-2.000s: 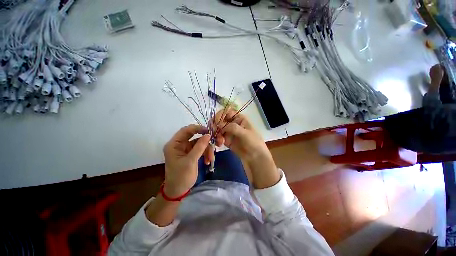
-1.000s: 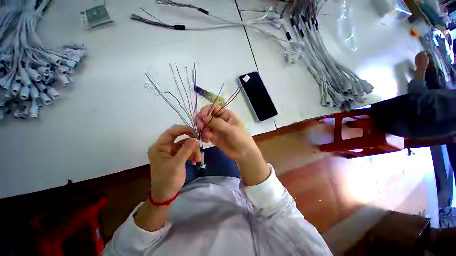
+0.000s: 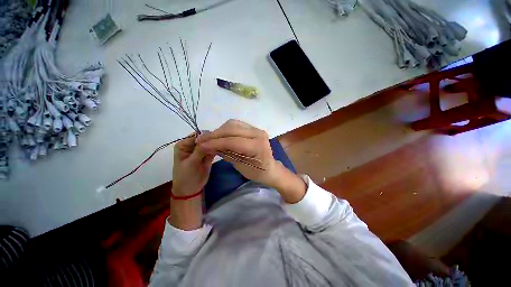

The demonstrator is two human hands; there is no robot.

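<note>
Thin core wires fan up and left over the white table from between my fingertips. A dark and red pair runs separately to the lower left, and a few reddish-brown wires pass under my right hand to the right. My left hand is closed on the base of the wires; a red band is on its wrist. My right hand touches it, its fingertips pinching wires at the same point. The cable jacket is hidden by the hands. A small cutter with a dark tip and yellow-green body lies beyond the hands.
A smartphone lies on the white table to the right. Cable bundles lie at left and far right. A small greenish packet and a separate cable lie at the back. A red stool stands at right.
The view has shifted closer. The wire fan now leans left, with one pair split off to the lower left. My right hand has turned flatter across my left fingertips. The other person has left the view.
</note>
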